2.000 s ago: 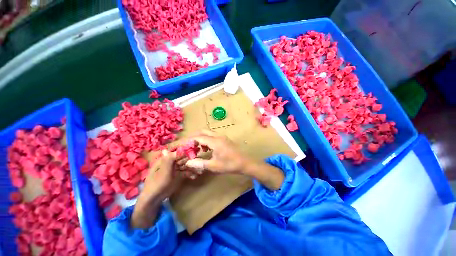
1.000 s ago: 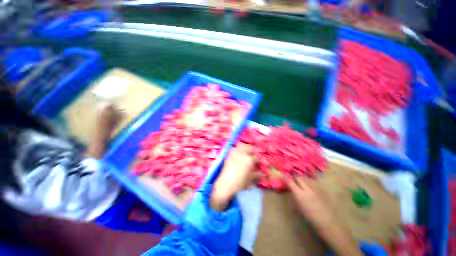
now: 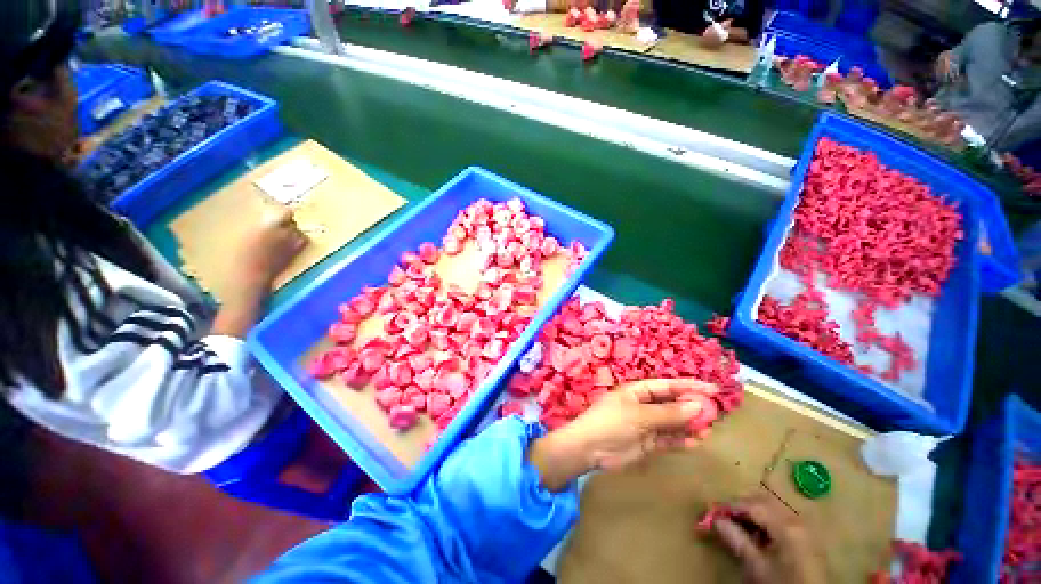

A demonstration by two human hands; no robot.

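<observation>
My left hand (image 3: 628,428) is at the right front of the pile of pink-red parts (image 3: 616,354), with a pink-red cup-shaped part at its fingertips. My right hand (image 3: 771,542) is over the cardboard sheet (image 3: 651,519) near the lower edge of the picture, with a small pink-red part (image 3: 717,517) at its fingertips. The hands are apart. The green dish (image 3: 812,478) lies on the cardboard, right of my hands.
The left tray (image 3: 428,451) holds cup-shaped parts; the far tray (image 3: 748,308) holds small parts. Joined pieces (image 3: 917,564) lie at the lower right beside another blue tray. A seated person (image 3: 137,331) works at the left. A green belt (image 3: 685,205) runs behind.
The view has swung left since the oldest frame. My hands were together over the cardboard, then reached to the pile; now they are apart, each with a pink-red part.
</observation>
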